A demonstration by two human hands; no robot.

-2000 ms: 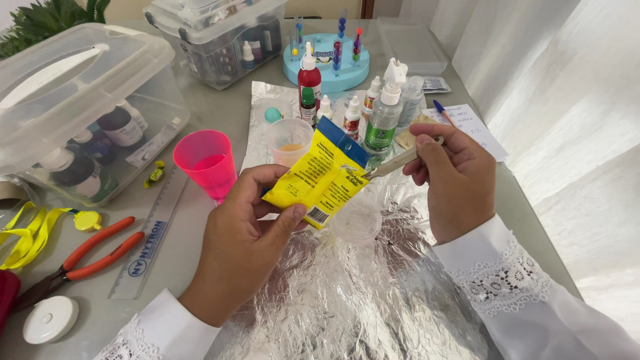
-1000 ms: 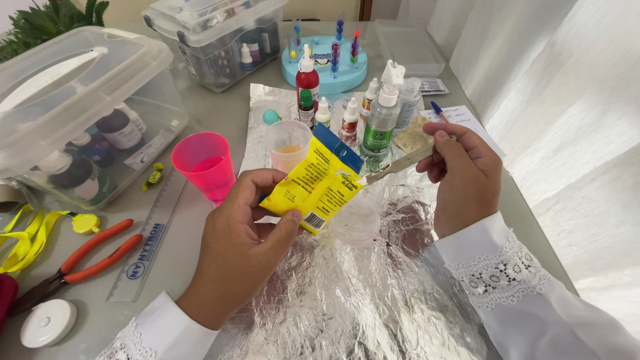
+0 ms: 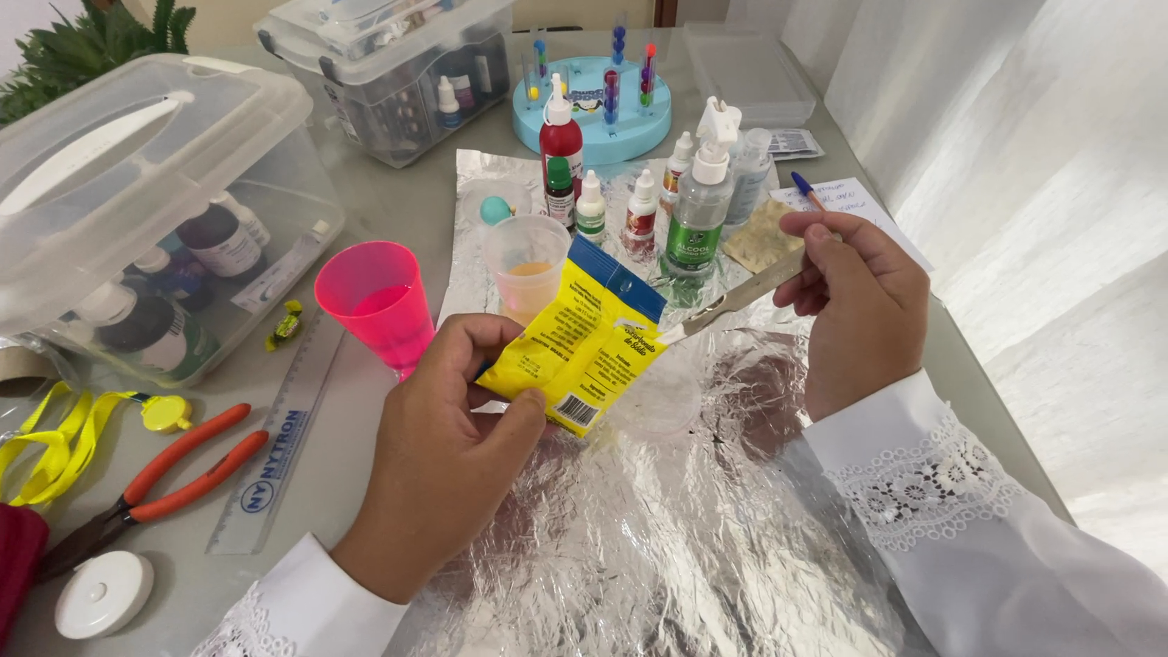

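My left hand (image 3: 456, 438) grips a yellow and blue packet of sodium bicarbonate (image 3: 575, 347), tilted above aluminium foil (image 3: 657, 547). Between the thumb and fingers of my right hand (image 3: 858, 292) is a flat metal spatula (image 3: 748, 294), its white-looking tip at the packet's right edge. Below the packet is a clear round dish (image 3: 662, 397), partly hidden. Behind the packet stands a translucent cup (image 3: 525, 251) with orange-tinted contents; a pink cup (image 3: 376, 301) holding liquid is left of it. Dropper bottles (image 3: 590, 205), a red bottle (image 3: 560, 137) and an alcohol spray bottle (image 3: 701, 214) stand farther back.
Lidded plastic boxes (image 3: 246, 100) of bottles stand at left and back. A blue round stand (image 3: 593, 128) with bead-filled tubes is behind the bottles. Orange-handled pliers (image 3: 192, 474), a clear ruler (image 3: 283, 447), a tape measure (image 3: 105, 593) and a yellow ribbon (image 3: 55, 447) lie left. A pen (image 3: 808, 190) rests on paper at right.
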